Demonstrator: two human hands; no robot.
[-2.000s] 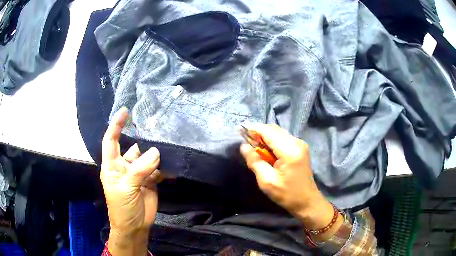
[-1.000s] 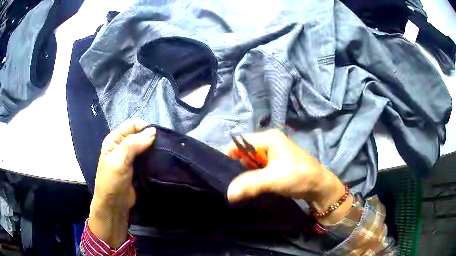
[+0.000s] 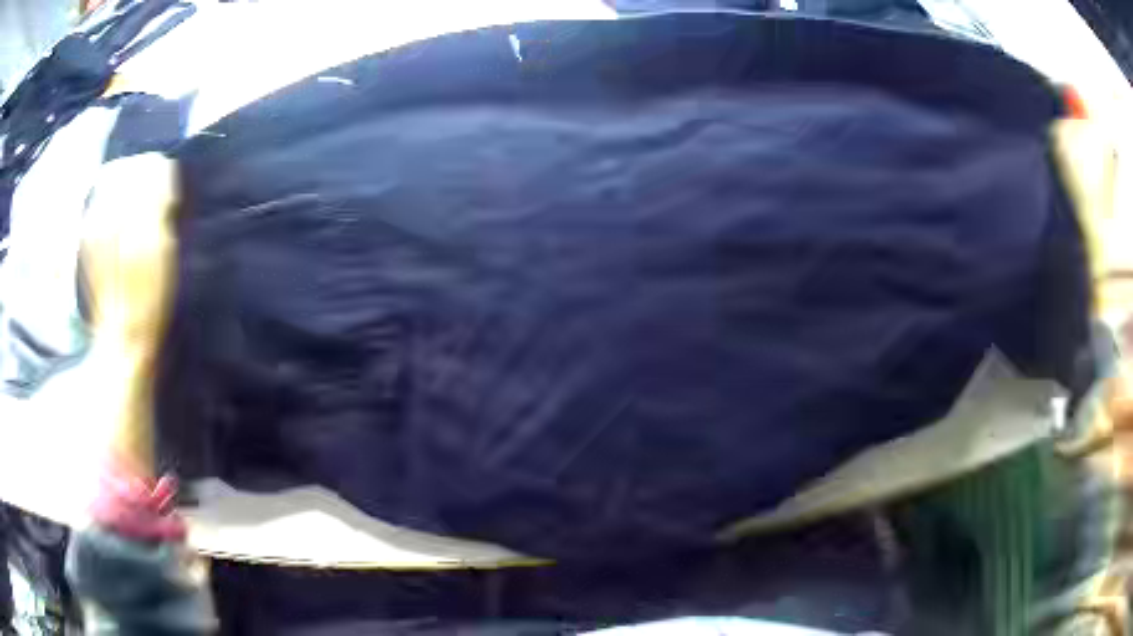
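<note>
The dark navy jacket (image 3: 621, 286) is spread wide between my hands, its dark face towards me, blurred by motion. My left hand (image 3: 131, 236) is at its left edge, and the fingers are too blurred to make out. My right hand (image 3: 1083, 162) is at the upper right edge, narrow and blurred. A small orange-red spot of the thread snips (image 3: 1071, 102) shows at the top of my right hand. The blades are not visible.
The white table (image 3: 298, 528) shows below the jacket, with its rounded front edge. A grey garment (image 3: 44, 267) lies at the left, and dark garments are at the upper left. A green plastic crate (image 3: 994, 534) stands below the table at the right.
My hands have moved far apart and up. The jacket, earlier grey side up with its dark band held, now shows a broad dark face stretched across the view.
</note>
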